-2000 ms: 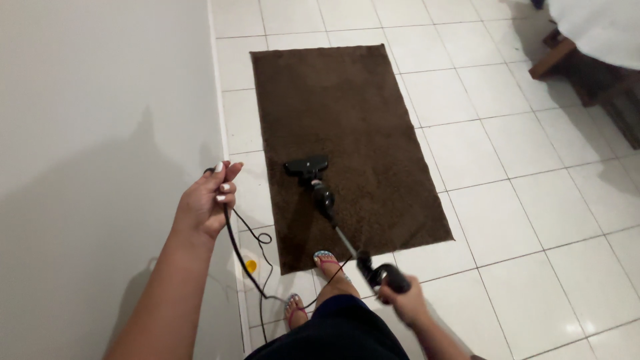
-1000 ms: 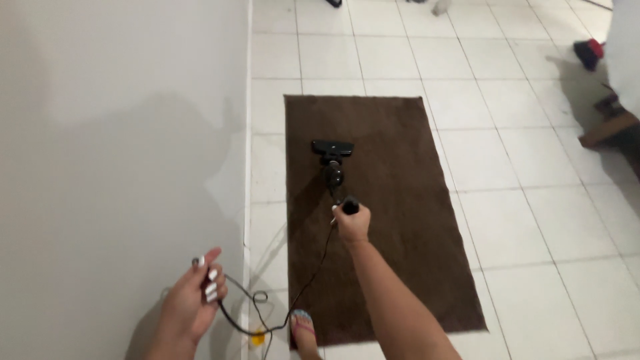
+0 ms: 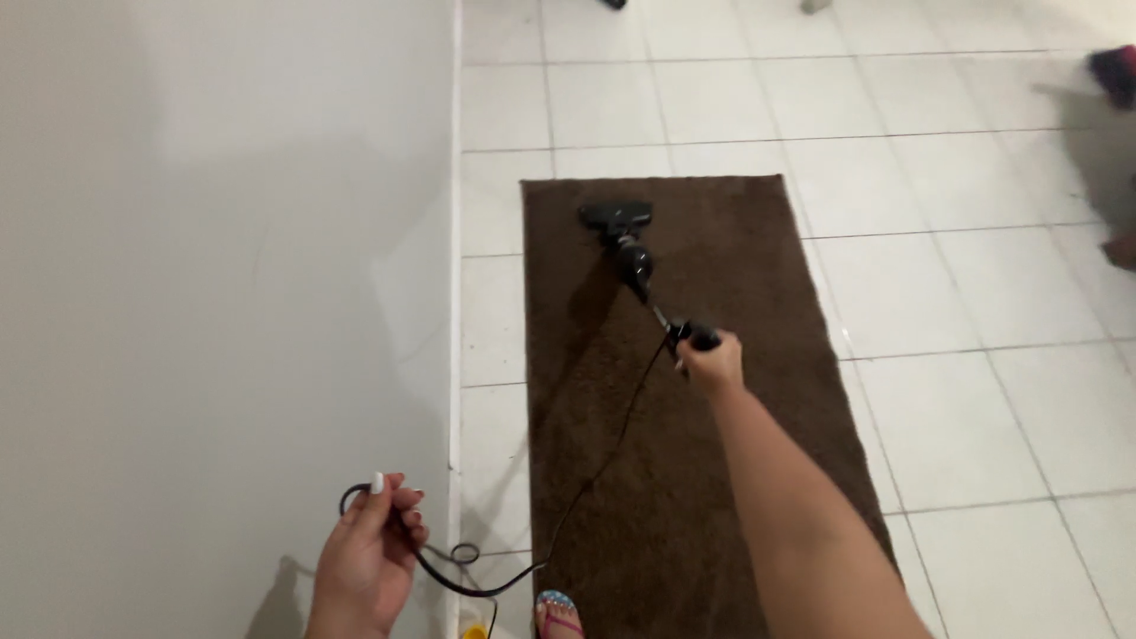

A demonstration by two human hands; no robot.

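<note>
My right hand [image 3: 713,362] grips the black handle of a stick vacuum cleaner [image 3: 635,266], its arm stretched forward. The vacuum's wide floor head [image 3: 616,215] rests on a dark brown rug [image 3: 710,444], close to the rug's far left corner. In my left hand [image 3: 377,541], raised in front of the wall at lower left, is the black power cord [image 3: 475,590], with a small loop standing out beyond the fingers. From there the cord sags to the right and runs up to the vacuum's handle.
A grey wall [image 3: 231,266] rises along the left side. White floor tiles [image 3: 932,293] surround the rug. My foot in a flip-flop [image 3: 557,615] is at the rug's near left edge, with a yellow object [image 3: 475,631] beside it. A dark red and black object [image 3: 1115,75] lies at far right.
The vacuum head has moved forward over the rug, from its middle toward the far edge. My right hand has reached forward with the handle. My left hand still holds the cord. The view has shifted.
</note>
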